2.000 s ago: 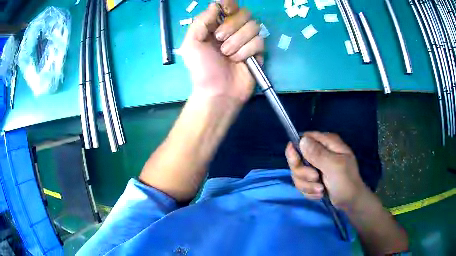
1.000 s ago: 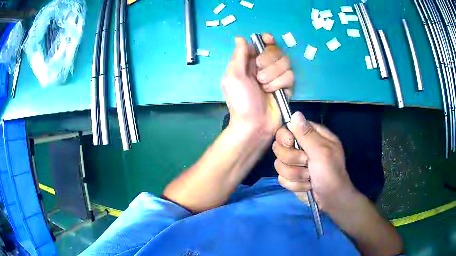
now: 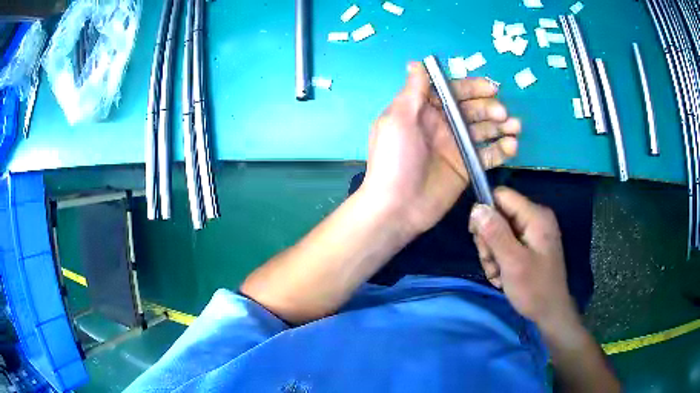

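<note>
A silver-grey metal tube (image 3: 458, 127) slants down to the right in front of me, over the bench's front edge and my lap. Its round upper end shows above my left palm. My left hand (image 3: 441, 146) is palm up beneath it, with the tube lying across the palm and the fingers loosely spread. My right hand (image 3: 522, 249) grips the tube's lower end between thumb and fingers, and that end is hidden in the hand. Small white pieces (image 3: 525, 77) lie scattered on the green bench (image 3: 253, 130) beyond my hands.
Long jointed poles (image 3: 196, 123) overhang the bench edge at left, beside a crumpled clear bag (image 3: 88, 57). A single tube (image 3: 302, 50) lies centre-left. Short tubes (image 3: 612, 119) and a bundle of many tubes (image 3: 679, 84) lie at right. Blue crates (image 3: 42, 284) stand at lower left.
The tube has moved up and right and shows much shorter, with no length below my right hand. My left fingers have opened from around it. The bench view has shifted slightly.
</note>
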